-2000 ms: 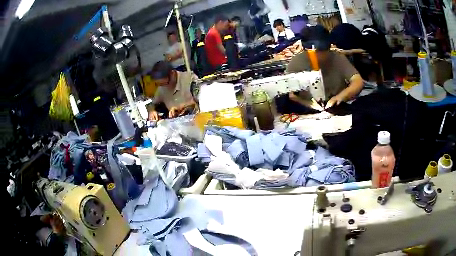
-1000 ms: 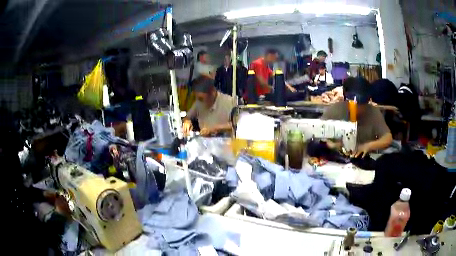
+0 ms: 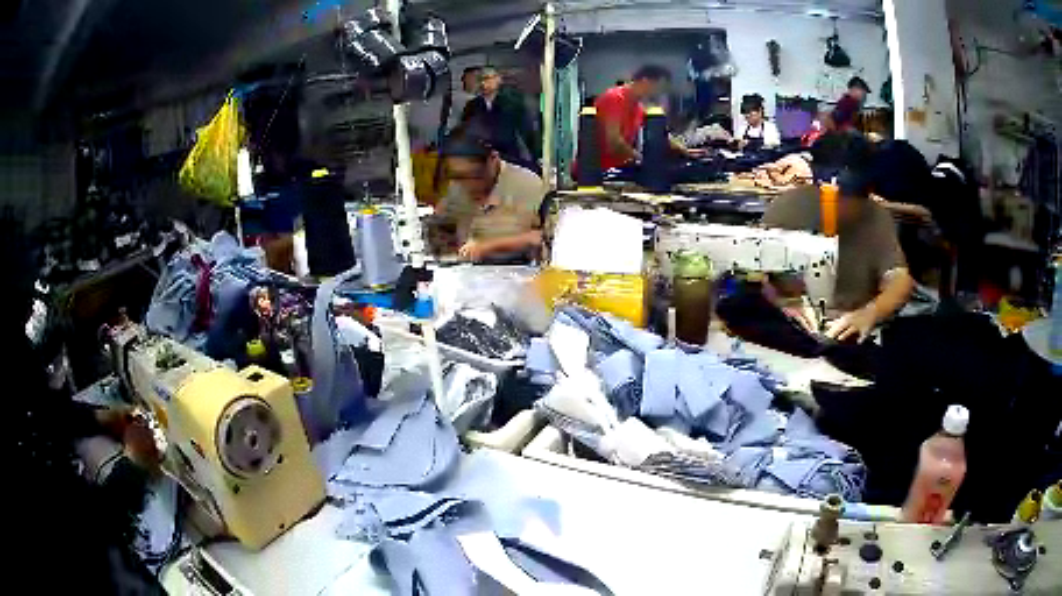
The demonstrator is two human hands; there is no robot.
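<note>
Neither of my hands is in view. Light blue garment pieces lie loosely on the white table in front of me, with a white strip among them. The top of the off-white sewing machine shows at the lower right, cut off by the frame's edge. Its needle area is out of the picture. A round metal part sits on the machine top.
A cream-yellow second machine stands at the left, with another person's hand beside it. A heap of blue pieces lies behind the table. A pink liquid bottle stands behind my machine. Two people sit working beyond.
The view has turned left since the oldest frame, then tilted slightly down since the middle one. The person in red at the back has shifted posture. No hand of mine has appeared.
</note>
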